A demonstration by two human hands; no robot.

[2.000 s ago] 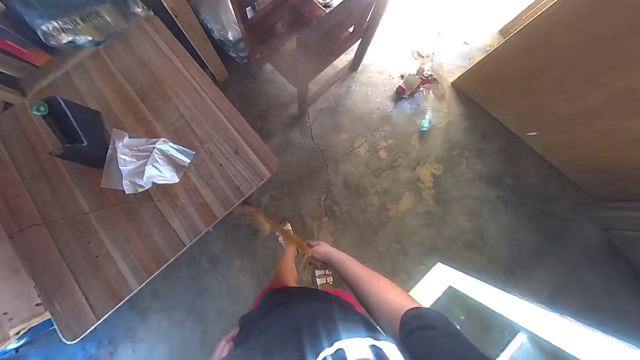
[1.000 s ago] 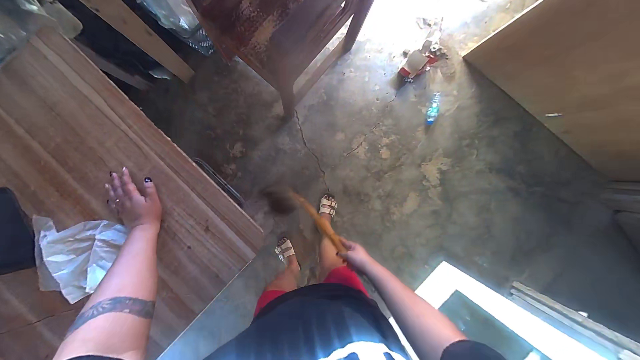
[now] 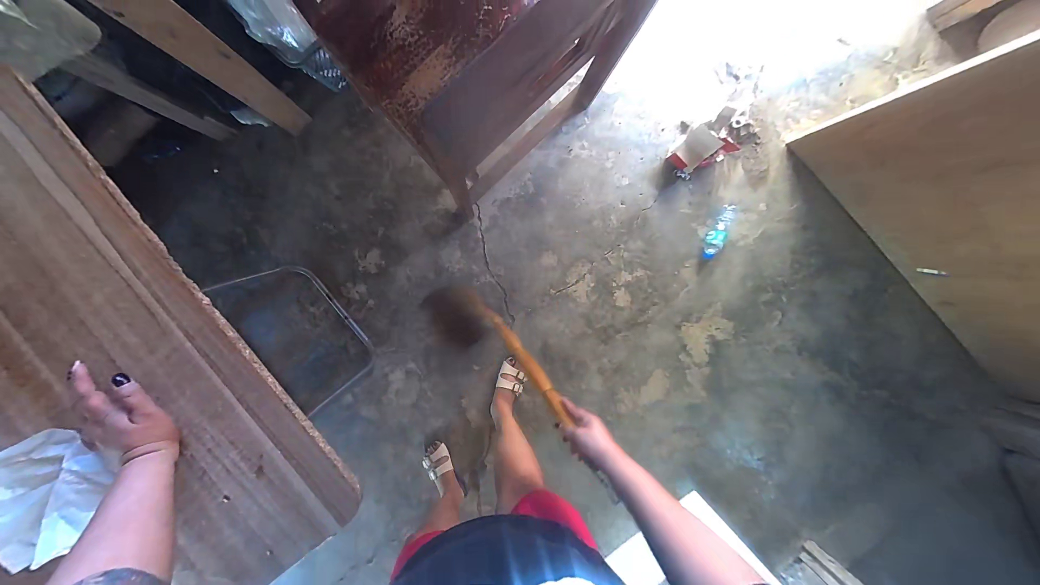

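Note:
My right hand (image 3: 587,435) is closed around the yellowish handle of a broom (image 3: 520,353). The broom's dark, blurred head is over the concrete floor (image 3: 569,236), ahead of my sandaled feet. On the left, my left hand (image 3: 126,418) rests on the wooden tabletop (image 3: 187,357), fingers spread, holding nothing that I can see. Crumpled white paper (image 3: 57,496) lies beside and partly behind that wrist. A plastic bottle (image 3: 718,233) lies on the floor at the upper right, below a heap of litter with a torn red and white box (image 3: 700,151).
A worn reddish-brown wooden chair (image 3: 479,97) stands at the top centre. A metal tube frame (image 3: 345,313) shows beside the table. On the right is a plywood panel (image 3: 934,211). A white-edged object (image 3: 642,561) is at the bottom, near my right arm.
Two seconds ago my left hand was low by my body; by one second ago it lay on the tabletop, where it remains. My right hand keeps hold of the broom.

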